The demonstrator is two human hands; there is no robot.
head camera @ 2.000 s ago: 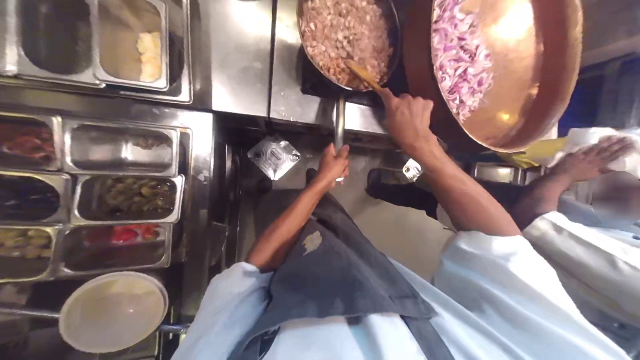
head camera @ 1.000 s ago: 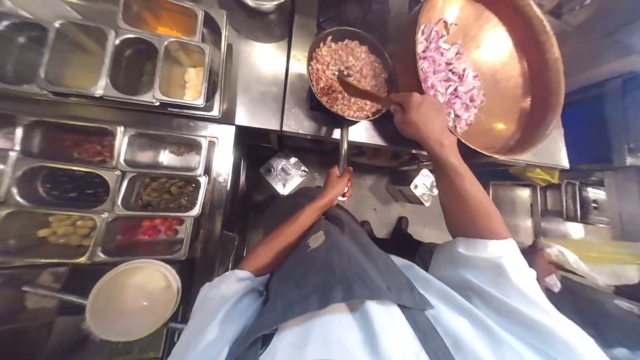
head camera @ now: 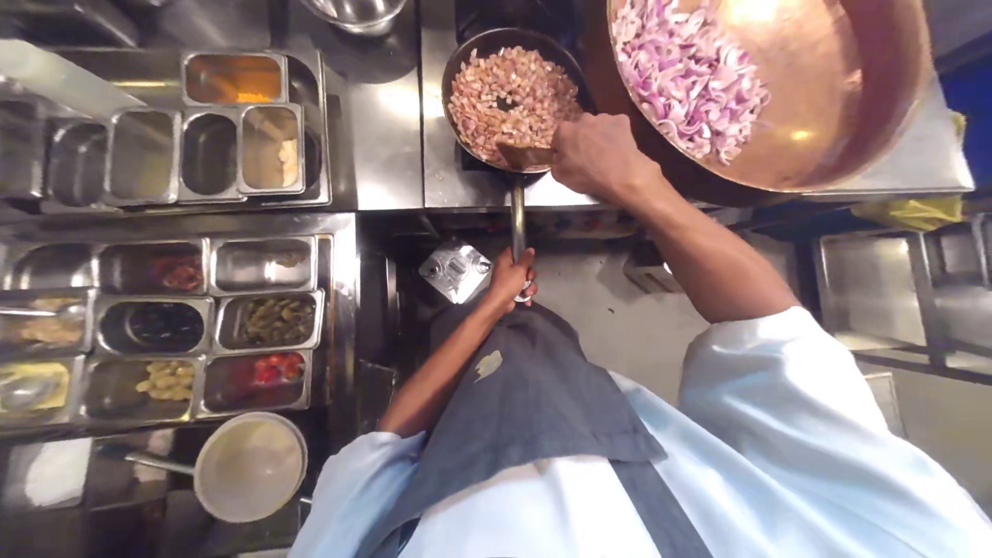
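Observation:
My left hand [head camera: 511, 277] is closed around the metal handle of a frying pan [head camera: 518, 217], near the handle's end. Chopped onions [head camera: 508, 97], pinkish-brown and glossy, spread over the pan, with a small dark gap near their middle. Gripped in my right hand [head camera: 601, 155] is a wooden spatula [head camera: 523, 157], whose blade rests among the onions at the pan's near right edge. Right of the pan stands a wide copper pot [head camera: 837, 101] with sliced raw red onions [head camera: 690, 77] heaped along its left side.
Metal containers of ingredients, among them olives or similar pieces [head camera: 279, 319] and red pieces [head camera: 271, 370], fill the left counter. A pale round pot [head camera: 249, 467] with a handle sits below them. A metal bowl [head camera: 356, 12] stands at the top. Steel shelving [head camera: 876, 287] is at right.
The spatula has shifted to the pan's near right edge, and my right hand has moved with it. My left hand stays on the handle. The other person seen at right earlier is out of view.

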